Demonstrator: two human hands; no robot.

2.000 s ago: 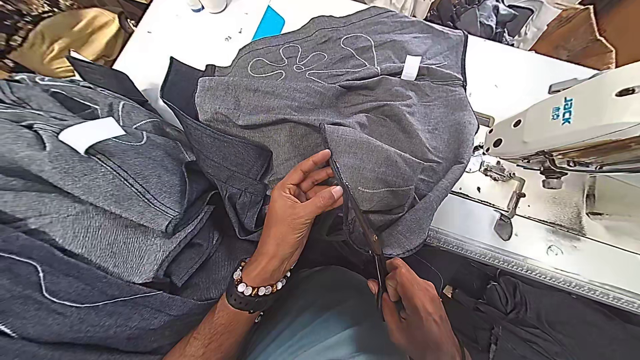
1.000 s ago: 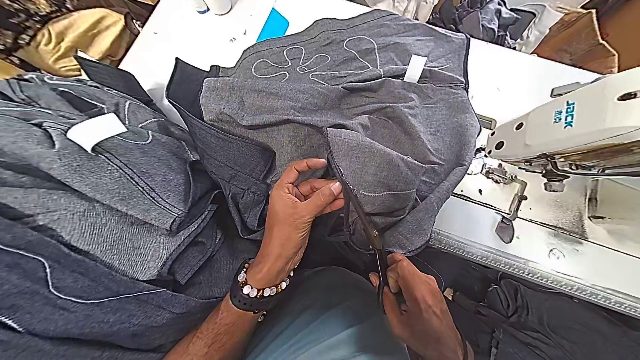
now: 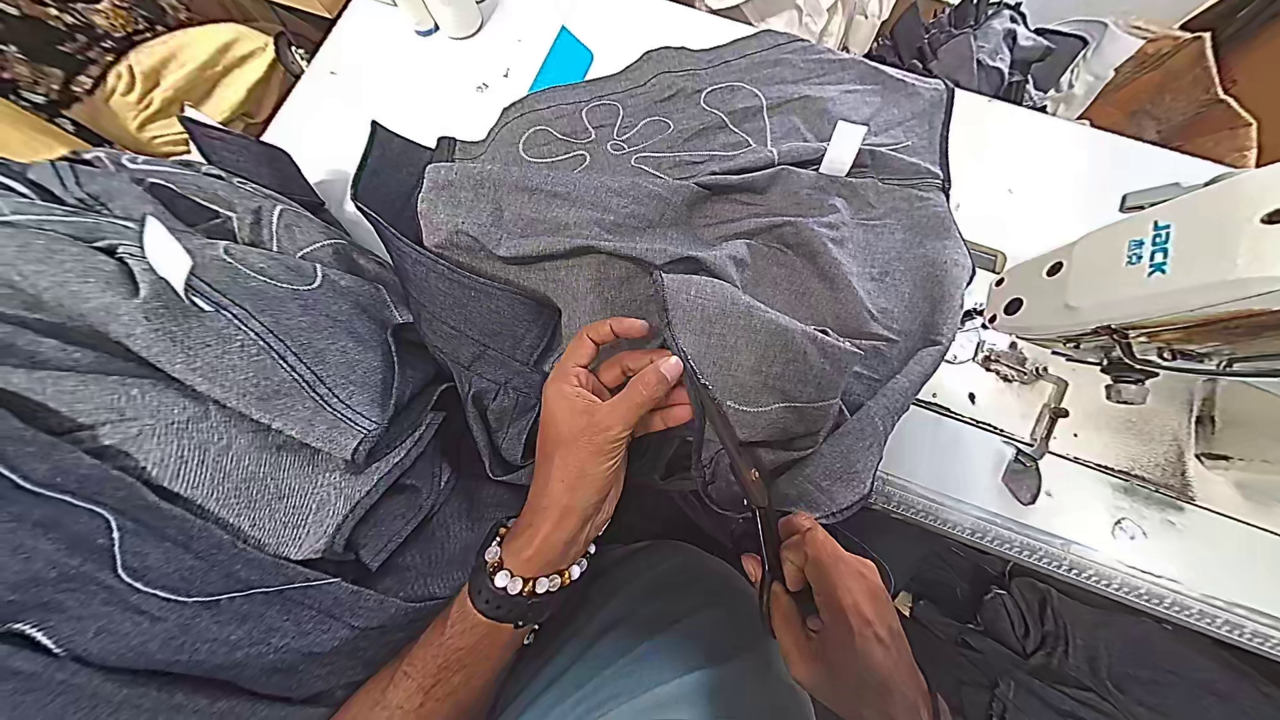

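A grey denim garment (image 3: pixel 760 230) with white looped stitching and a small white label (image 3: pixel 843 148) lies over the table edge toward my lap. My left hand (image 3: pixel 605 400), wearing a bead bracelet and a dark band, pinches the garment's overlocked seam between thumb and fingers. In my right hand (image 3: pixel 835 610) is a pair of dark metal scissors (image 3: pixel 750 478), its handles partly hidden by my fingers. The blades lie along the seam, pointing toward my left hand; whether they are apart cannot be told.
A Jack sewing machine (image 3: pixel 1150 270) stands at the right, with a measuring scale (image 3: pixel 1080 570) along the table edge below it. More grey denim garments (image 3: pixel 200 400) are heaped at the left. On the white table (image 3: pixel 385 75) are a blue piece (image 3: pixel 562 60) and white bottles (image 3: pixel 457 15). Dark cloth (image 3: pixel 1080 640) lies lower right.
The top of the garment heap at the left has shifted, and its white label now sits at a different angle. Both hands stay in nearly the same place on the seam and scissors.
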